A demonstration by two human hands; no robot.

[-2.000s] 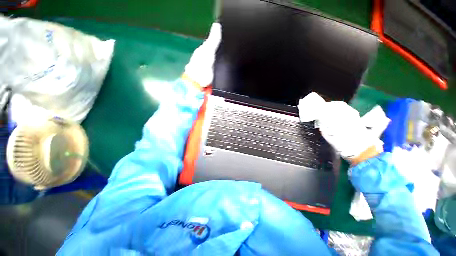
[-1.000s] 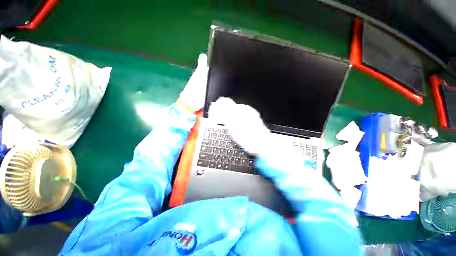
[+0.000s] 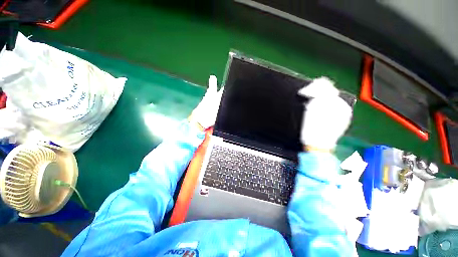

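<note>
An open laptop lies in front of me, its black screen (image 3: 261, 105) raised and its keyboard deck (image 3: 246, 173) nearest me. An orange-red tray (image 3: 190, 185) shows along its left edge. My left hand (image 3: 207, 106), in a white glove, is at the screen's left edge with a finger pointing up. My right hand (image 3: 324, 120), also gloved and a little blurred, is over the screen's right part. A white piece at its fingertips looks like a cleanroom wiper (image 3: 316, 88), hard to tell from the glove. My right sleeve hides the deck's right side.
A white wiper bag (image 3: 65, 95) and a cream fan (image 3: 37, 179) are at left. At right are a blue tray (image 3: 369, 201) with bottles and white wipers, a white plastic bag (image 3: 442, 206) and a teal fan (image 3: 444, 246). Laptops on orange-red trays (image 3: 399, 123) stand beyond.
My right hand has moved from the screen's lower left, near the hinge, to its upper right. My left hand stays at the left edge. The camera view has shifted slightly.
</note>
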